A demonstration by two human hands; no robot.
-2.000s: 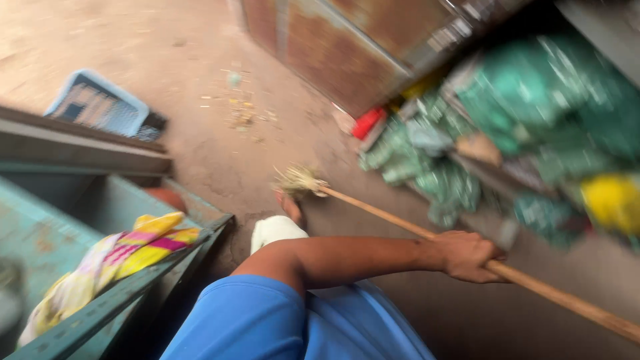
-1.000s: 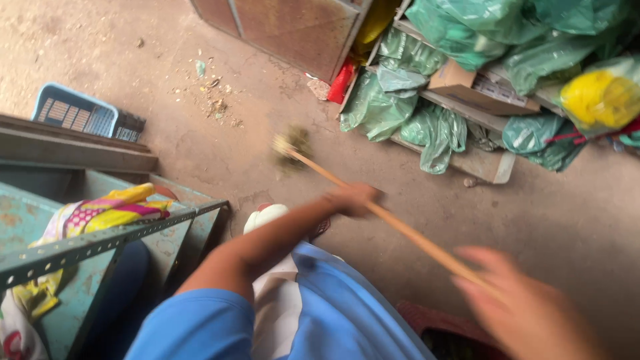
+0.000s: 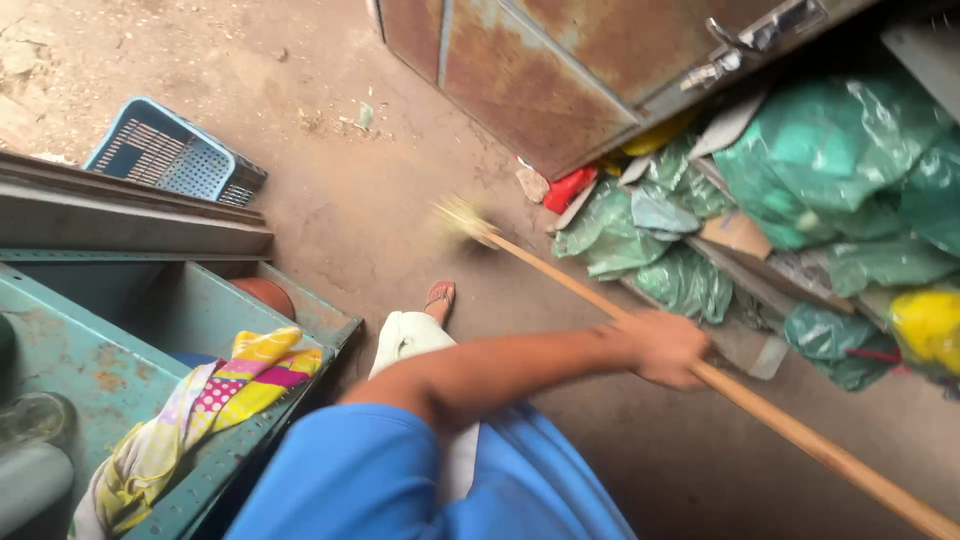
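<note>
My left hand is closed around the wooden handle of a broom, right of centre in the head view. The handle slants from the lower right up to the blurred straw head, which is at the floor, beyond my sandalled foot. Small debris with a greenish scrap lies on the floor farther up. My right hand is outside the view; the upper end of the handle runs out at the lower right corner.
At left, a teal metal shelf holds a colourful cloth; a blue plastic basket lies beyond it. A rusty metal door stands at the top. Green plastic bags and cardboard crowd the right side.
My right hand, seen on the handle one second ago, is out of view now. My left hand has moved right in the view, still on the handle. The broom head has shifted too.
</note>
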